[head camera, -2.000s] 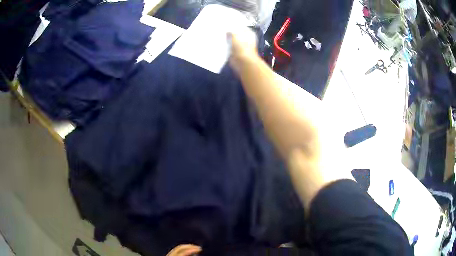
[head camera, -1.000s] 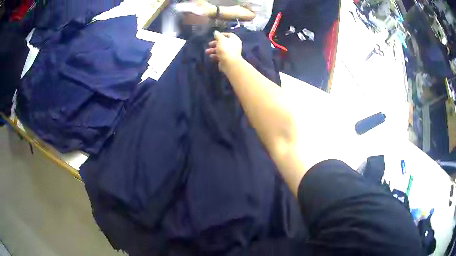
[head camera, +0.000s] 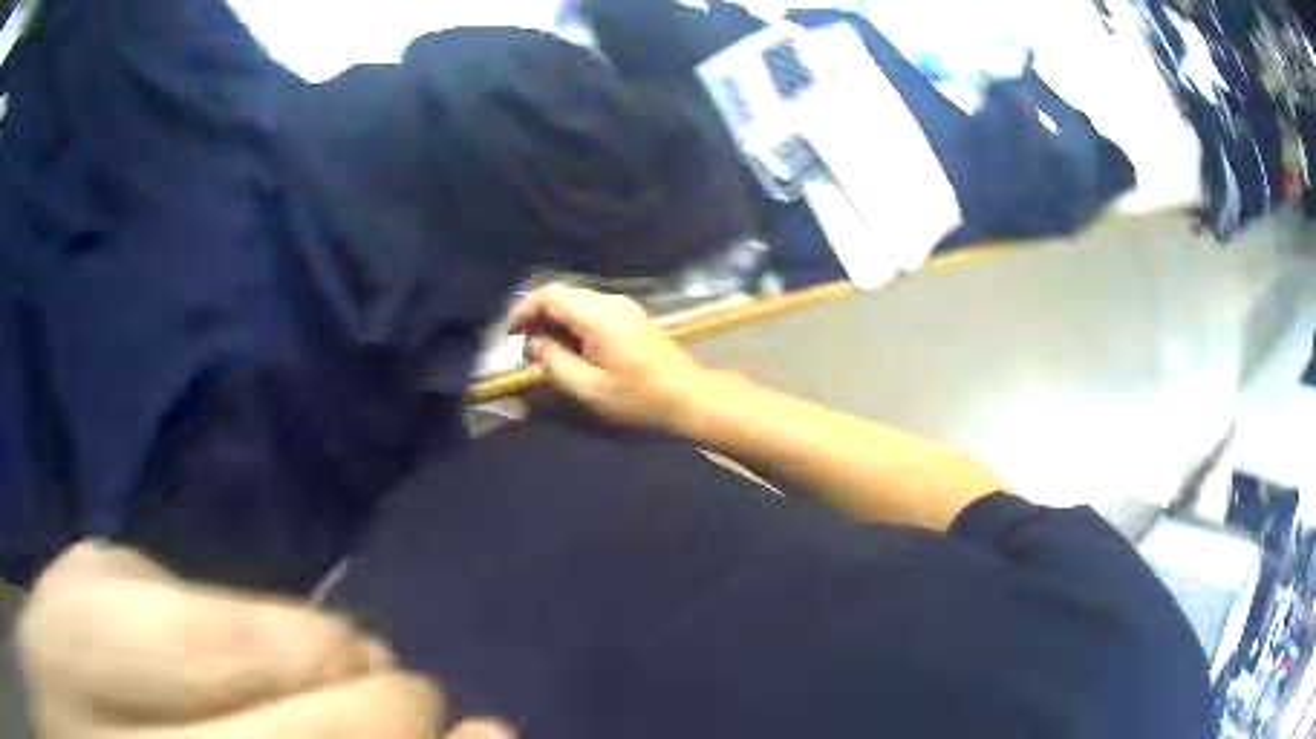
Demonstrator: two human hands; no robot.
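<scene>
Dark navy cloth (head camera: 217, 318) lies in a large heap at the left and across the top middle. My right hand (head camera: 599, 354) is at the wooden table edge beside the cloth, its fingers bent and apart, with no held thing visible. Something white shows by its fingertips. My left hand or arm (head camera: 188, 650) is a blurred shape at the lower left, partly cut off by the bottom edge; its grip cannot be made out. White printed sheets (head camera: 852, 159) with dark pictures lie on dark cloth at the upper middle right, overhanging the table edge.
The wood-edged table (head camera: 808, 299) crosses behind my right hand. A shiny, clear item (head camera: 729, 272) lies near its edge. Dark cloth (head camera: 1025, 166) lies right of the sheets. Pale floor shows at the right, with a light box-like object (head camera: 1201, 578) at the lower right.
The view has swung right and down, bringing the printed sheets and floor in. My right hand has moved from the cloth's far end to the table edge. A blurred left arm or hand has appeared.
</scene>
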